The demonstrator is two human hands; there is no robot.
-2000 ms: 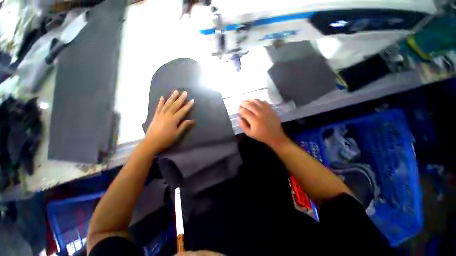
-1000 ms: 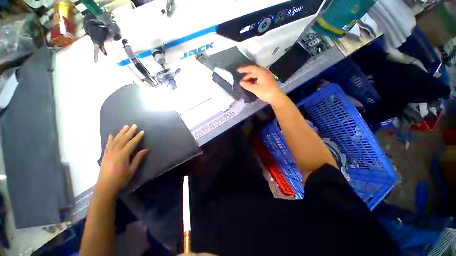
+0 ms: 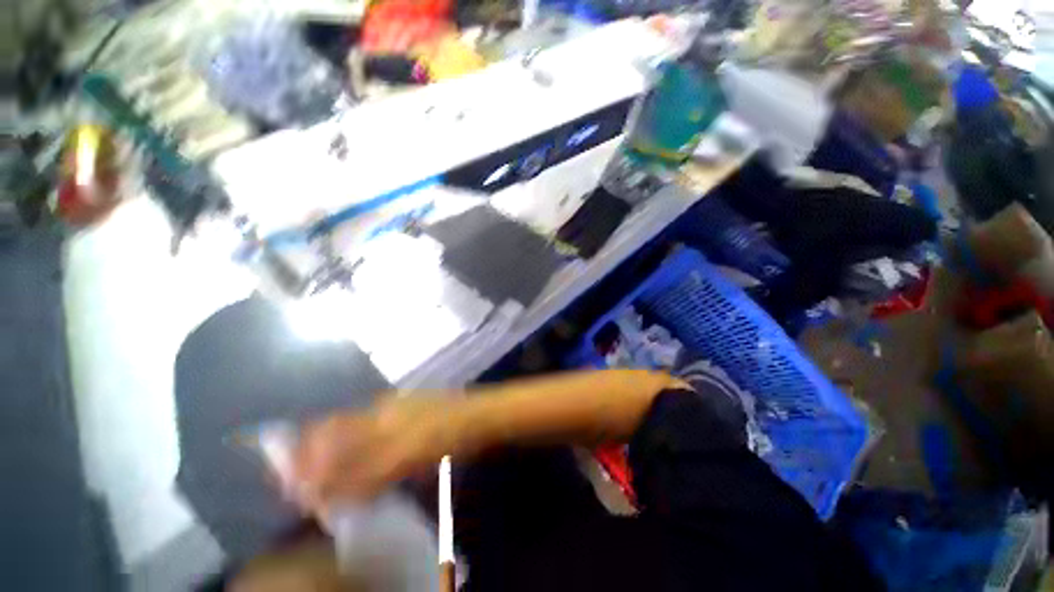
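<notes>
The dark grey garment panel (image 3: pixel 231 382) lies on the white table left of centre, its rounded end below the bright lamp spot. My right hand (image 3: pixel 370 457) reaches across over the panel and is blurred. It holds a small pale piece (image 3: pixel 281 453) at its fingertips. A larger pale patch (image 3: pixel 387 544) shows just below the hand, too blurred to name. My left hand (image 3: pixel 283 572) is cut off by the bottom edge and blurred; its fingers cannot be made out. The needle area (image 3: pixel 318 278) is blurred.
The white sewing machine (image 3: pixel 462 116) crosses the back. A stack of small dark grey pieces (image 3: pixel 491 249) lies right of the needle, beside a black rectangle (image 3: pixel 593 222). A blue basket (image 3: pixel 751 359) holding cloth stands right of the table. Dark cloth (image 3: pixel 35 428) lies far left.
My right hand has moved from the small stack leftward over the panel, now with a pale piece. My left hand has dropped to the bottom edge. The view has swung right.
</notes>
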